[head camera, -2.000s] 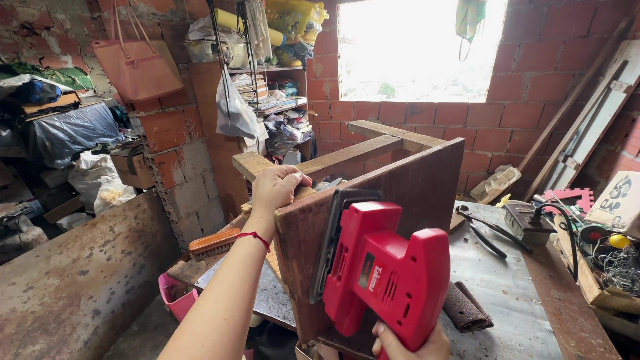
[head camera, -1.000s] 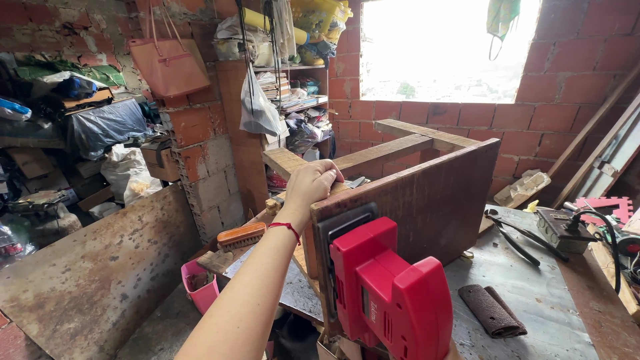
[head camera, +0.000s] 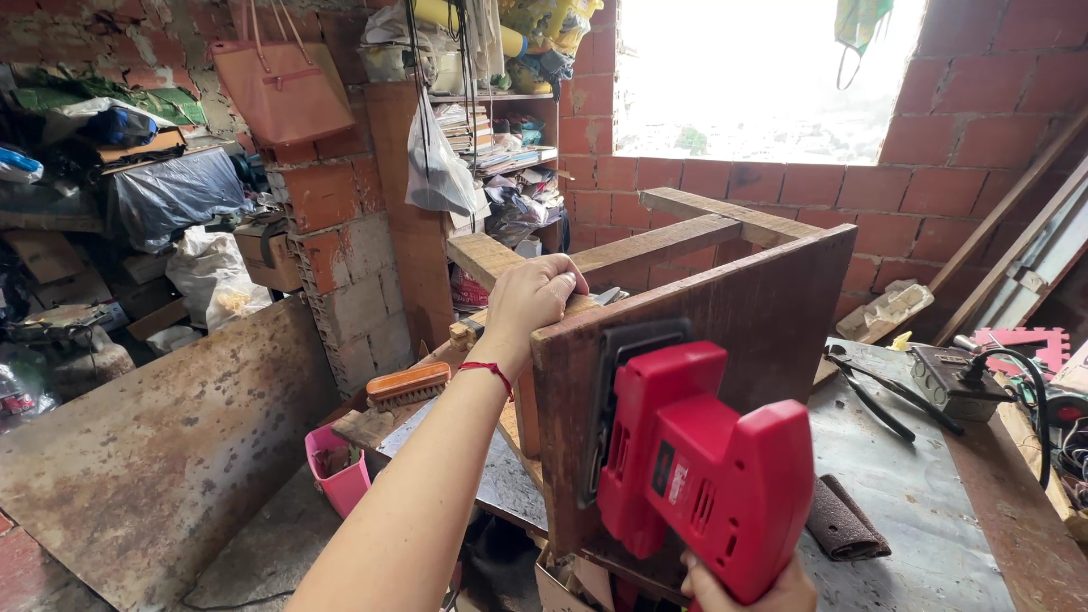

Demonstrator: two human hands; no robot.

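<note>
A small wooden table (head camera: 765, 314) lies on its side on the workbench, its dark top upright and its legs pointing away. My left hand (head camera: 535, 293) grips the top's upper edge near the left corner; a red bracelet circles that wrist. Low at the right, my right hand (head camera: 748, 586) is closed around the handle of a red electric sander (head camera: 705, 467), partly hidden behind it. The sander's dark pad faces the left part of the tabletop, apparently against it. Right of the sander, a folded piece of sandpaper (head camera: 846, 518) rests on the metal sheet.
Pliers (head camera: 892, 395) and an electrical box with a cable (head camera: 956, 382) lie on the bench at right. An orange-backed brush (head camera: 408, 385) and a pink container (head camera: 336, 467) are at left. A rusty metal sheet (head camera: 178, 442) leans at far left; wooden boards (head camera: 1011, 212) lean at right.
The sander was low by the tabletop's left edge one second ago; it now shows farther right on the tabletop, with my right hand in view again. My left hand stays on the edge.
</note>
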